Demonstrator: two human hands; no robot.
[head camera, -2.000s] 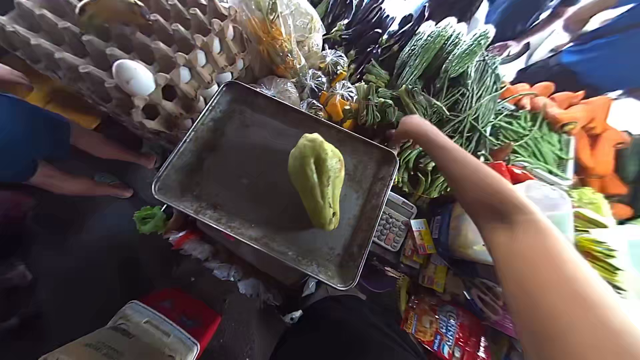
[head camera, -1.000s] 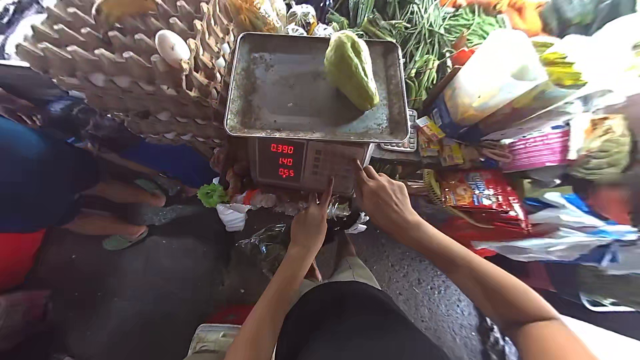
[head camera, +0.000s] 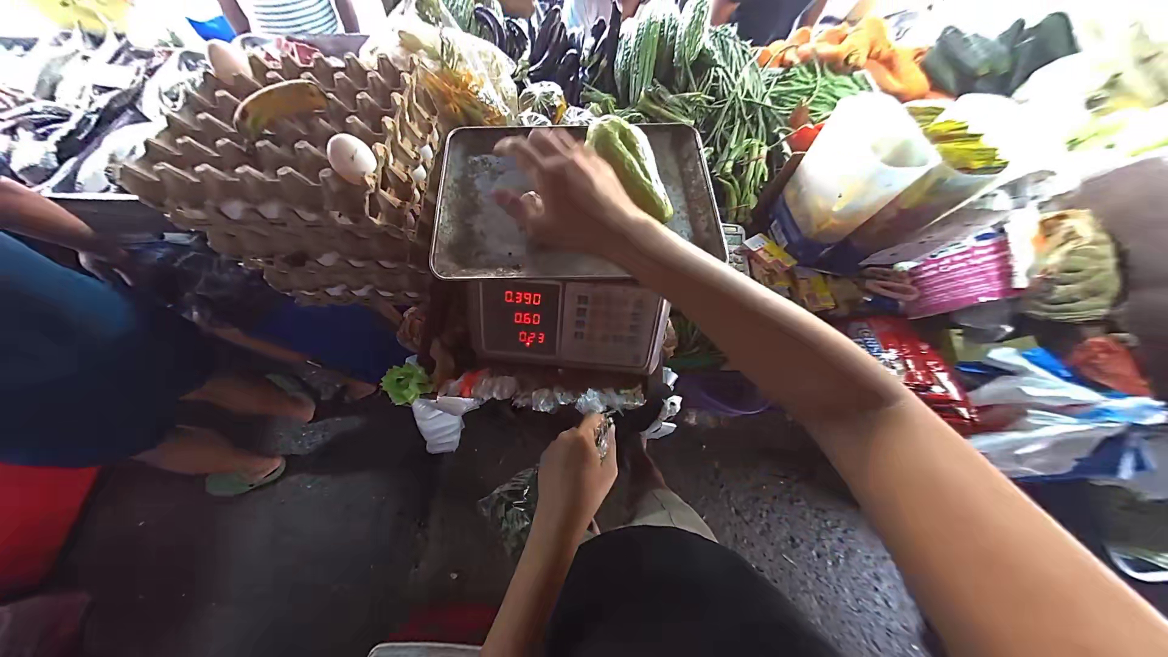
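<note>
A pale green chayote-like vegetable (head camera: 631, 168) lies at the right rear of the metal tray (head camera: 474, 265) on a digital scale (head camera: 610, 328), whose red digits are lit. My right hand (head camera: 568, 187) reaches over the tray with fingers spread, left of the vegetable, holding nothing. Below the scale, my left hand (head camera: 577, 461) is closed around a small clear plastic bag (head camera: 602, 436); more of what looks like a plastic bag with dark greens (head camera: 513, 506) hangs beside that wrist.
Stacked egg trays (head camera: 301, 196) bearing an egg (head camera: 351, 158) stand left of the scale. Green beans, bitter gourds (head camera: 675, 41) and eggplants lie behind it. Plastic containers (head camera: 849, 173) and red packets (head camera: 912, 370) are at right. Another person's sandalled foot (head camera: 245, 476) is at lower left.
My right hand has moved from the scale's keypad to above the tray. My left hand has moved down from the scale and closed on a plastic bag. The lower two readings have changed.
</note>
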